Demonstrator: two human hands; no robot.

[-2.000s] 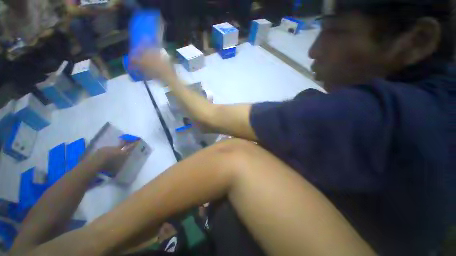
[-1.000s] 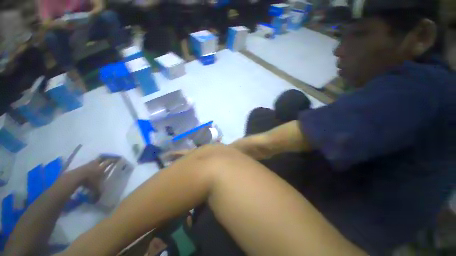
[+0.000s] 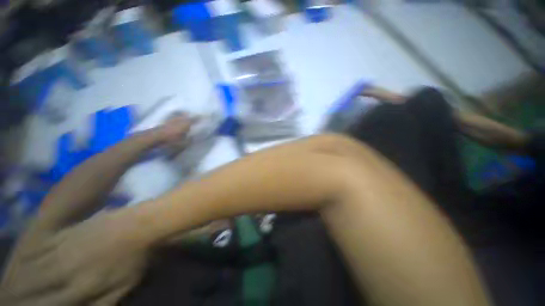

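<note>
The view is strongly blurred. My left hand (image 3: pixel 174 132) is at the upper end of my left forearm, with its fingers on a grey-white carton (image 3: pixel 194 149) over the white table. My right arm crosses the front, elbow raised. My right hand (image 3: pixel 89 260) is at the lower left, against my left arm near the elbow; blur hides its exact finger position, and I see no object in it. An open carton (image 3: pixel 266 98) with a greyish inside lies beyond my right forearm. A blue flap or carton piece (image 3: pixel 227 107) is left of it.
Blue cartons (image 3: pixel 112 128) lie left of my left hand. Blurred blue-and-white cartons (image 3: pixel 132 36) stand along the far edge of the white table (image 3: pixel 334 54). At the right, another person's hand (image 3: pixel 385 94) is at a blue-edged item (image 3: pixel 349 101), near dark-clothed knees.
The view has tilted down and shifted, so my right hand now shows. The neighbour's head has left the picture, and their hand is farther right with a blue-edged item.
</note>
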